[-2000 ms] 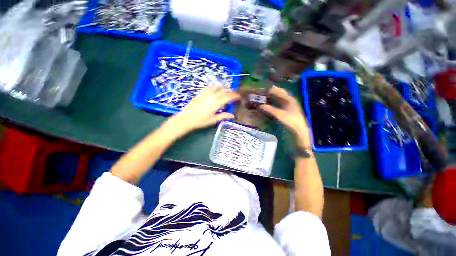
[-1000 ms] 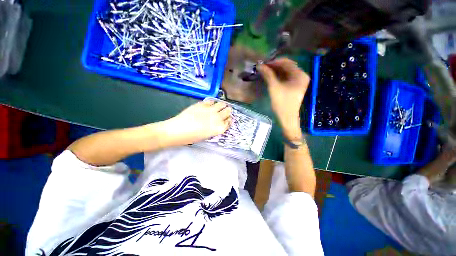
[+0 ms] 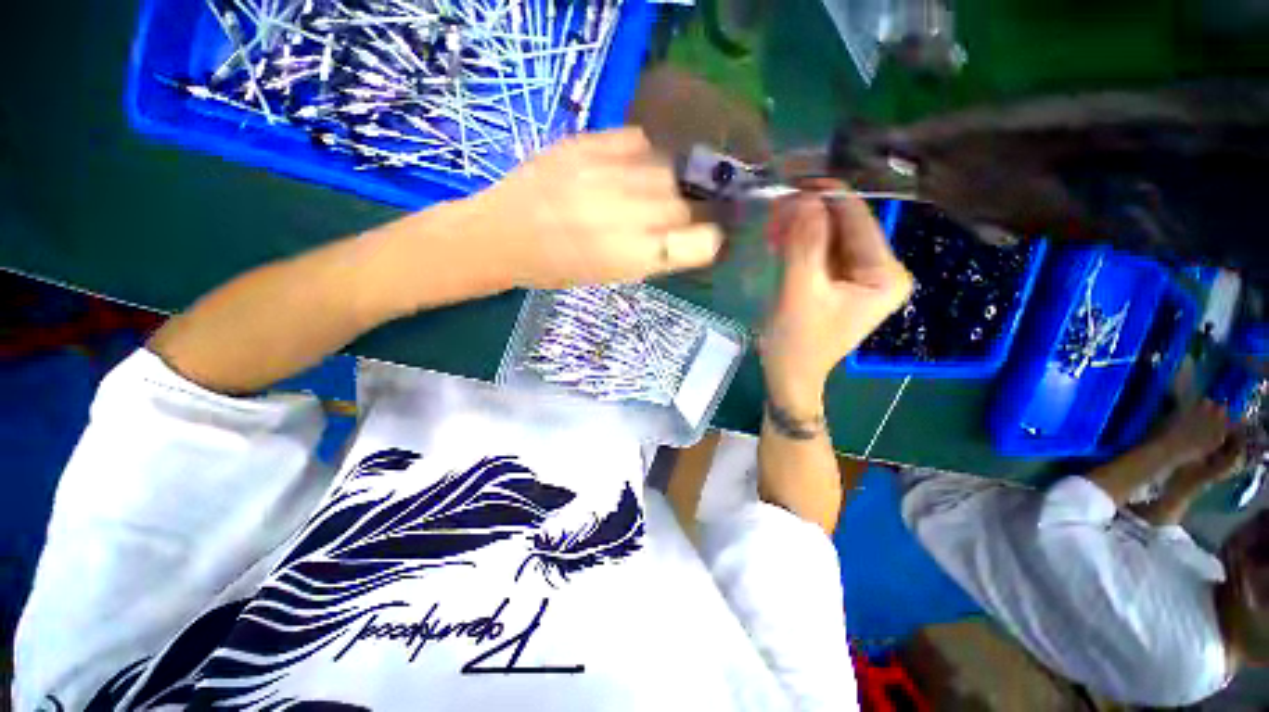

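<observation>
My right hand (image 3: 835,278) pinches a thin silvery rod piece (image 3: 786,192) just right of the small silvery fixture block (image 3: 707,170). The rod lies sideways, its left end close to the block; whether it touches is unclear. My left hand (image 3: 612,209) is beside the block's left side, back of the hand up; its fingertips are partly hidden, so I cannot tell if it holds anything. The block sits on the brown-grey base plate (image 3: 685,109). The clear plastic box (image 3: 713,383) with aligned rods lies at the table edge below my left hand.
A blue tray of loose rods (image 3: 167,84) is at upper left. A blue tray of dark rings (image 3: 1005,313) is right of my right hand, with a smaller blue tray (image 3: 1065,431) beyond it. The dark press arm (image 3: 1086,167) crosses upper right. Another person's sleeve (image 3: 1072,584) is at lower right.
My left hand has moved from the clear box up to the block. My right hand has moved slightly right of the block and now shows a rod. The view has shifted.
</observation>
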